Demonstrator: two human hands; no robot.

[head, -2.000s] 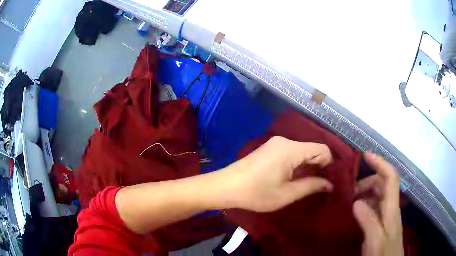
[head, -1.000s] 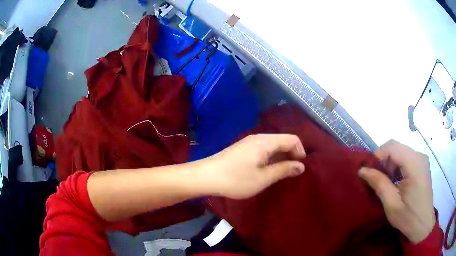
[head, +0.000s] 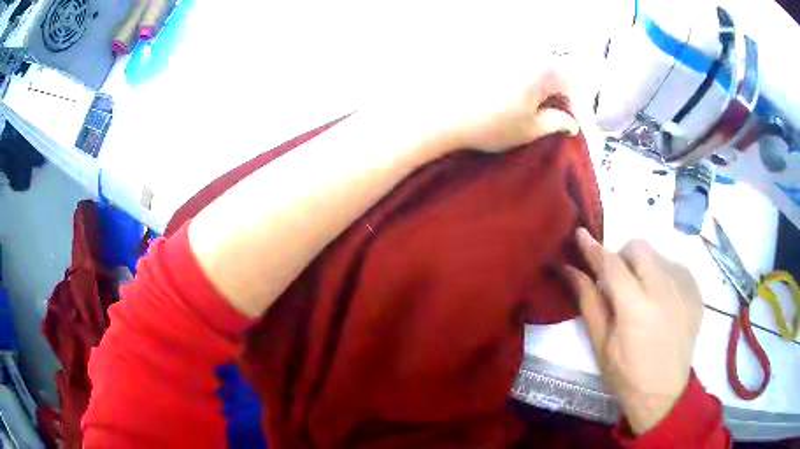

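Note:
A dark red garment (head: 421,263) hangs from the white table top over the table's front edge. My left hand (head: 535,114) pinches its upper edge near the sewing machine; the hand is partly washed out by bright light. My right hand (head: 636,316) is at the garment's right edge, with thumb and forefinger on the folded fabric. The machine's head (head: 675,79), white with blue stripes, stands just right of my left hand. A small metal plate area (head: 640,180) lies below it.
Scissors with one red and one yellow handle loop (head: 746,298) lie on the table at right. A measuring strip (head: 561,390) runs along the front edge. Thread cones (head: 133,33) stand at far left. More dark red fabric (head: 75,324) hangs at lower left, near blue material (head: 241,408).
The view has swung right towards the machine. Both hands have brought the garment from the lap up onto the table top. The scissors and machine head have come into view.

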